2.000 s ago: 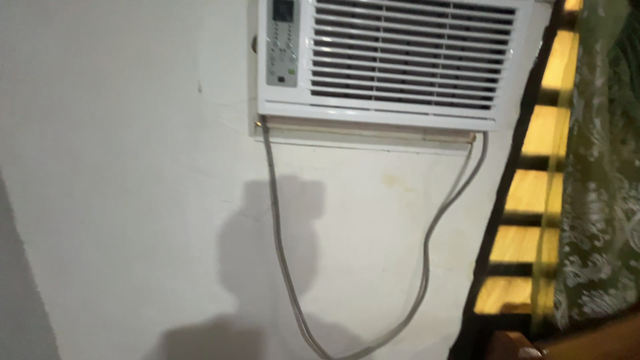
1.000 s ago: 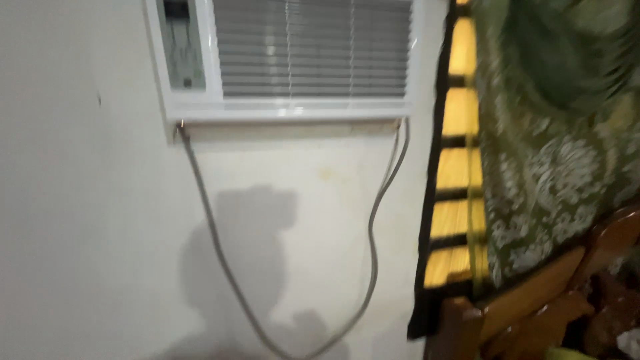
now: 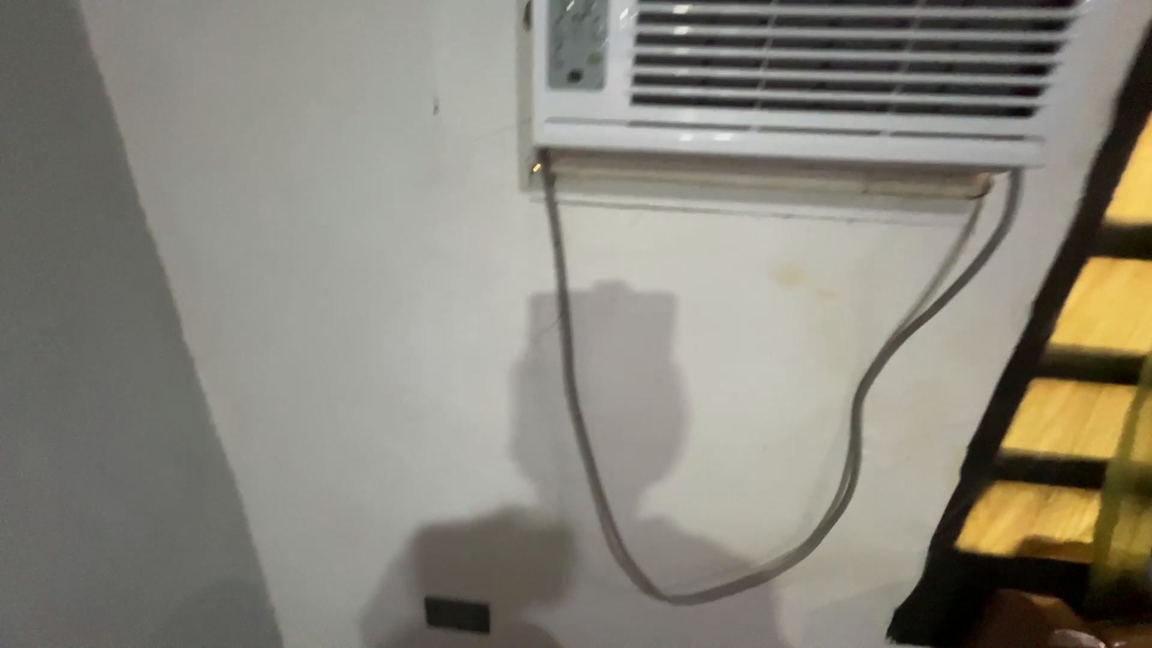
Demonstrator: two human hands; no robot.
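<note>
Neither my left hand nor my right hand shows in the head view. A white window-type air conditioner [image 3: 792, 135] is set in the pale wall at the upper right of centre, its top cut off by the frame. Its control panel [image 3: 577, 45] is on the left of the louvred grille [image 3: 837, 58]. A grey power cord [image 3: 576, 396] hangs below the unit in a long loop, from its lower left corner to its lower right corner. A shadow [image 3: 598, 396] of a head and shoulders falls on the wall behind the cord.
A dark rectangular wall outlet or plate [image 3: 457, 615] is low on the wall. A grey wall surface [image 3: 117, 360] stands at the left. On the right are a dark-framed opening with yellow panels [image 3: 1048, 418], part of a green curtain [image 3: 1125, 504] and a brown object [image 3: 1026, 616].
The view has shifted, so the air conditioner sits farther right than a second ago, less of the green curtain shows, and the dark wall plate is now in view.
</note>
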